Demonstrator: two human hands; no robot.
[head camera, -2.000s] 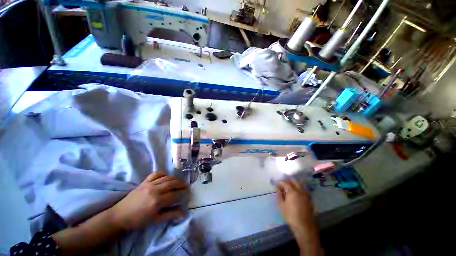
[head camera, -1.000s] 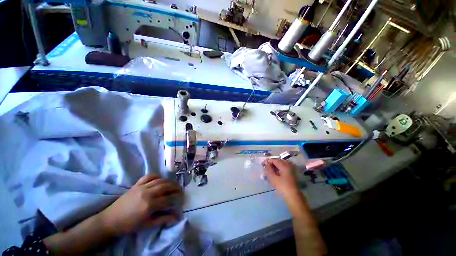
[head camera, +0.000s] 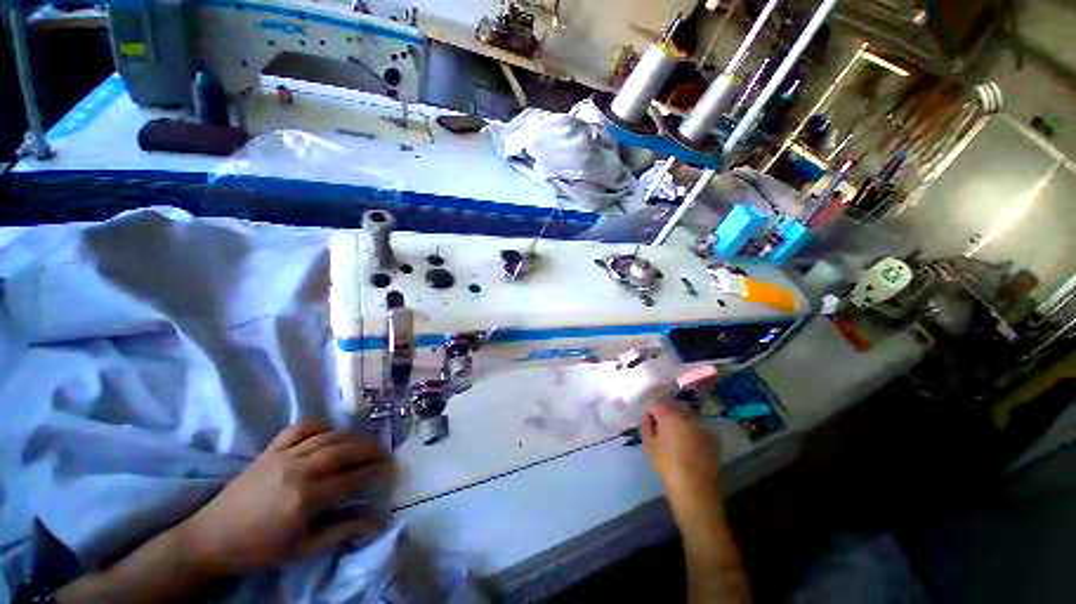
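Observation:
A pale grey-blue garment piece (head camera: 153, 342) lies in folds left of the sewing machine's needle end, and part of it hangs towards me in front. My left hand (head camera: 301, 490) rests on it with curled fingers, gripping the cloth close to the presser foot area, which the hand and metal parts largely hide. The white machine head (head camera: 519, 289) has a blue stripe and JACK lettering. My right hand (head camera: 684, 454) is right of the machine arm's middle, below the pink block (head camera: 696, 376), its fingers bent together. Whether it holds something small is unclear.
A blue tool tray (head camera: 749, 404) lies right of the pink block. The control panel (head camera: 720, 340) is above it. An orange-and-white item (head camera: 761, 291) lies on the head. Thread cones (head camera: 643, 83) stand behind. A second machine (head camera: 319, 59) and heaped cloth (head camera: 561, 153) are at the back.
The view has swung right, so the machine appears further left. My right hand has moved from in front of the arm, near the lettering, rightward towards the pink block. My left hand stays on the cloth.

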